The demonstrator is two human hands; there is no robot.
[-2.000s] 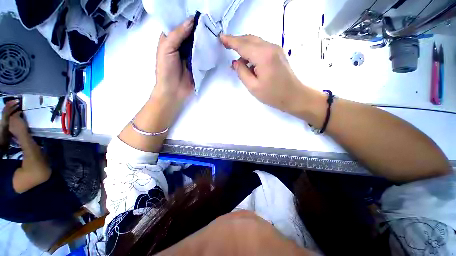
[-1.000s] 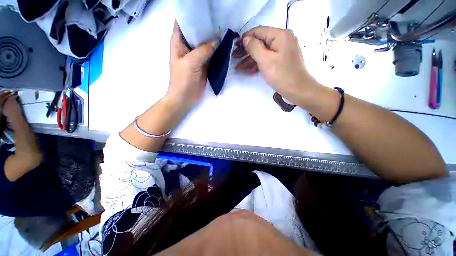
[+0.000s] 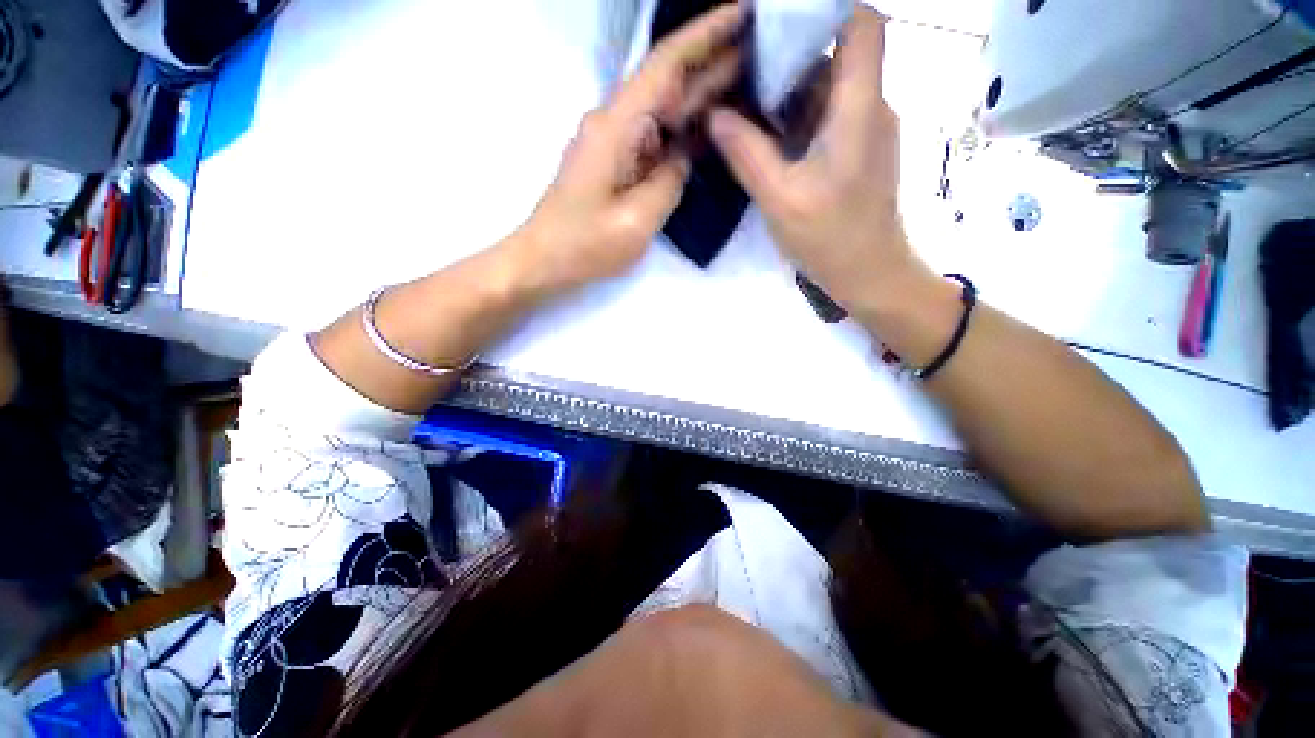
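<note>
A dark navy fabric piece (image 3: 704,216) with pale cloth (image 3: 795,41) attached is held up at the top centre, above the white table; its top is cut off by the picture's edge. My left hand (image 3: 609,176) grips its left side, fingers blurred. My right hand (image 3: 832,173) grips its right side, with the thumb on the dark fabric and the fingers partly hidden behind the cloth. A small dark brown object (image 3: 821,297) shows on the table beside my right wrist.
The sewing machine head (image 3: 1139,72) is at the upper right, with pink and blue snips (image 3: 1201,296) and dark scrap cloth (image 3: 1291,317) beyond. Red and black scissors (image 3: 116,248) lie left. A ruled strip (image 3: 692,431) lines the front edge, above a blue crate (image 3: 498,441).
Both hands have brought the fabric together at the top centre, and the dark side now shows more. The view has shifted, bringing the dark scrap into sight at the right.
</note>
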